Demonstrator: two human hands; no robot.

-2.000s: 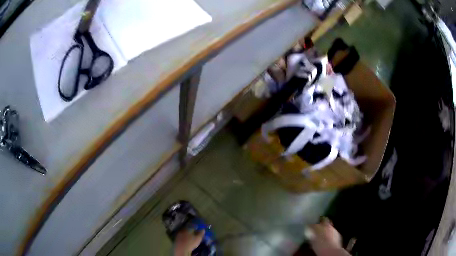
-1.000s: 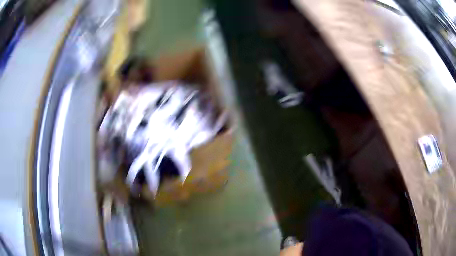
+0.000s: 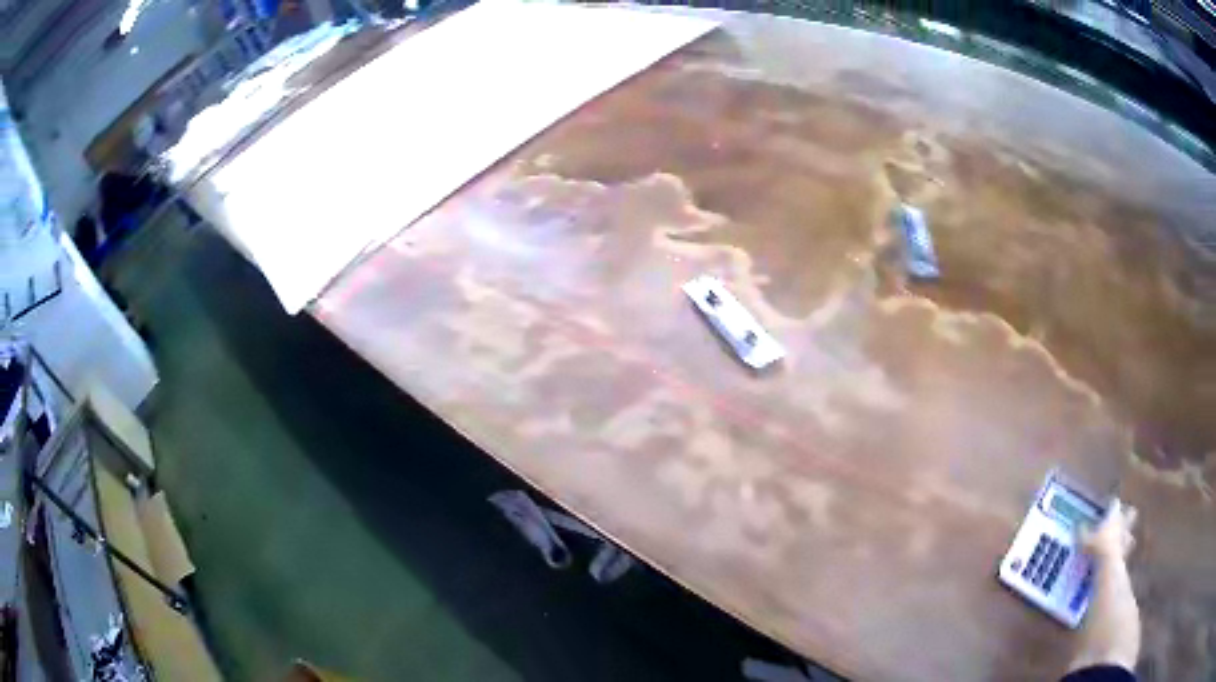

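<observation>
A light-framed calculator (image 3: 1051, 560) with dark keys lies near the right end of the brown tabletop (image 3: 560, 400). My right hand (image 3: 1118, 580) reaches in from the lower right, palm mostly hidden. Its thumb lies over the calculator's right edge with the fingers beside it, gripping that edge. The calculator looks at or close to table level. My left hand is not in view.
A pale flat block (image 3: 732, 323) and a silver-grey block (image 3: 918, 241) lie on the tabletop. A large white sheet (image 3: 440, 127) covers its far left end. Cartons (image 3: 127, 533) stand at the lower left beside the green floor (image 3: 267, 493).
The view has swung from the floor carton of offcuts to the brown tabletop. The scrap carton has left view. My right hand is now at the calculator.
</observation>
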